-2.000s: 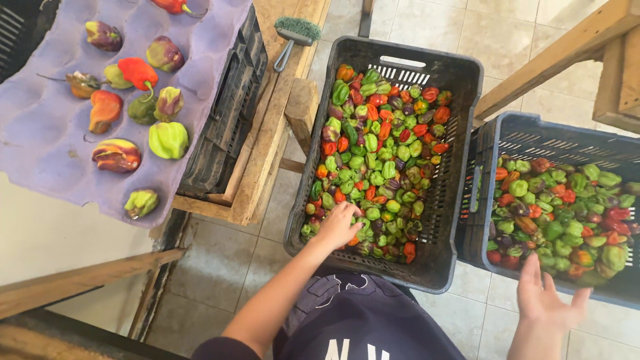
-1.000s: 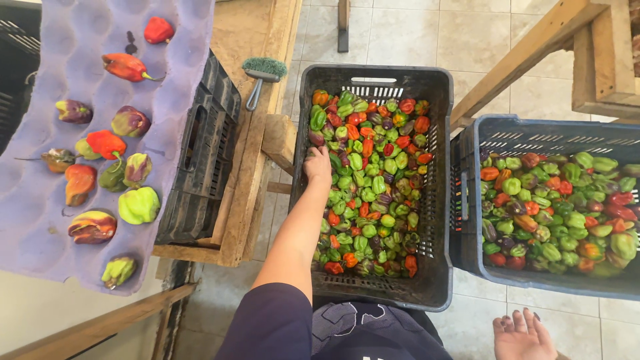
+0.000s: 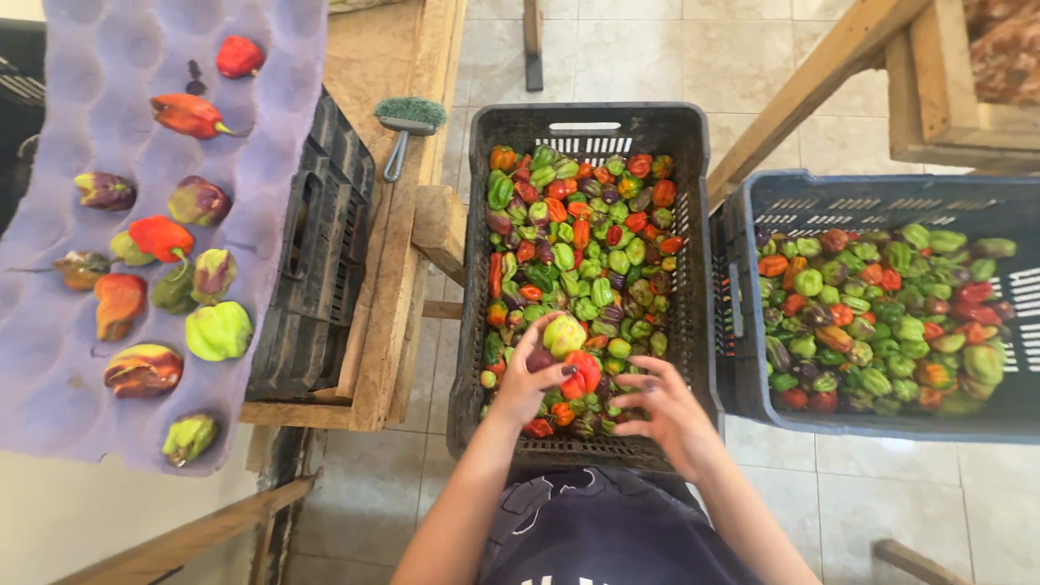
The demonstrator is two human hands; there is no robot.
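Over the near half of a black plastic crate (image 3: 705, 244) full of mixed peppers, my left hand (image 3: 532, 378) holds several peppers: a pale green one (image 3: 564, 335), a red one (image 3: 580, 374) and a dark purple one partly hidden by the fingers. Just right of it, my right hand (image 3: 662, 410) is spread with its fingers apart, and nothing shows in it. A purple molded tray (image 3: 49, 349) at the left bears scattered red, green and purple peppers. More peppers fill a blue-grey crate (image 3: 738, 301) at the right.
A green-bristled brush (image 3: 409, 118) lies on a wooden table (image 3: 390, 284), beside another black crate (image 3: 313, 276) under the tray. Wooden framing (image 3: 821, 89) crosses the upper right. Tiled floor (image 3: 634, 53) shows behind the black crate.
My left hand has moved from the crate's left side to its near middle and now holds peppers. My right hand has come in from the lower right to over the crate.
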